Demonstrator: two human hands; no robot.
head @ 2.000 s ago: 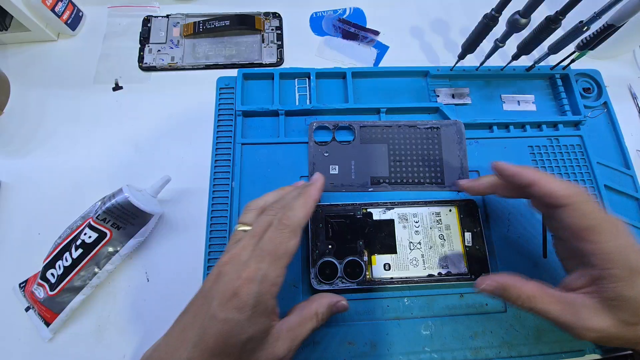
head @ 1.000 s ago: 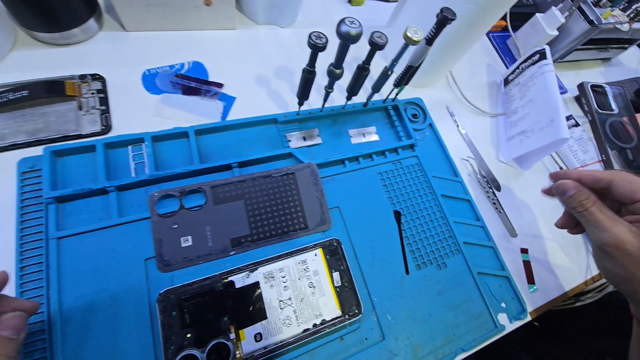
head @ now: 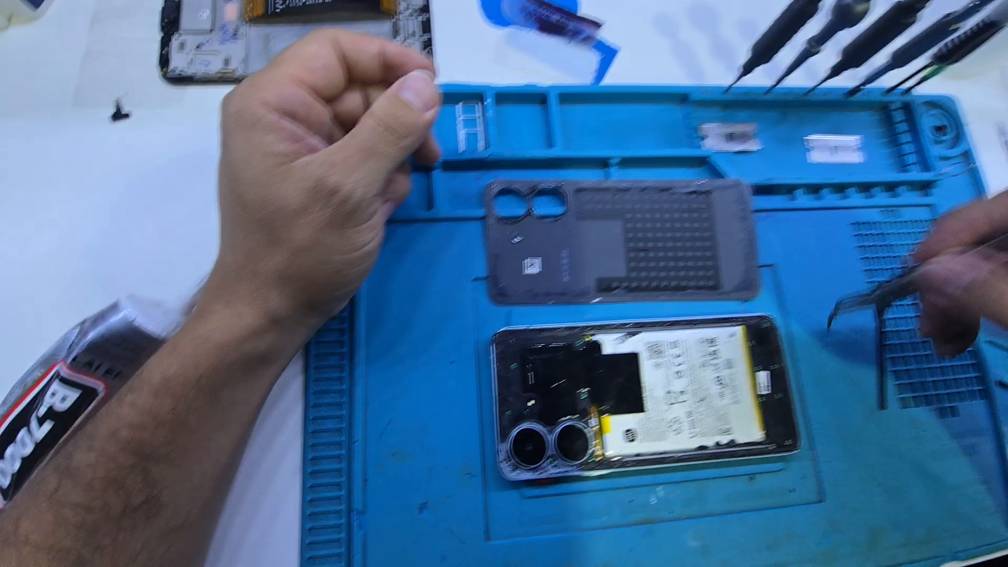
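An opened smartphone [head: 685, 394], its battery and two camera rings showing, lies on the blue silicone repair mat [head: 417, 472]. Just above it rests the detached grey back cover [head: 551, 244], inner side up. My left hand [head: 323, 150] is raised over the mat's upper left corner, fingers curled and thumb against the index finger; whether something small is between them cannot be told. At the right edge my right hand [head: 957, 276], blurred, holds bent-tip tweezers [head: 874, 298], their tips right of the phone. A thin dark strip [head: 880, 362] lies beneath them on the mat.
A B-7000 glue tube [head: 55, 417] lies left of the mat, partly behind my left forearm. A second phone frame [head: 220, 47] is at the upper left. Metal blades [head: 835, 148] sit in the mat's trays. Screwdrivers [head: 787, 31] stand along the back right.
Tweezers are now in my right hand; one second ago a pair lay right of the mat and that hand was empty. My left hand has risen to the mat's upper left. The view has swung back left.
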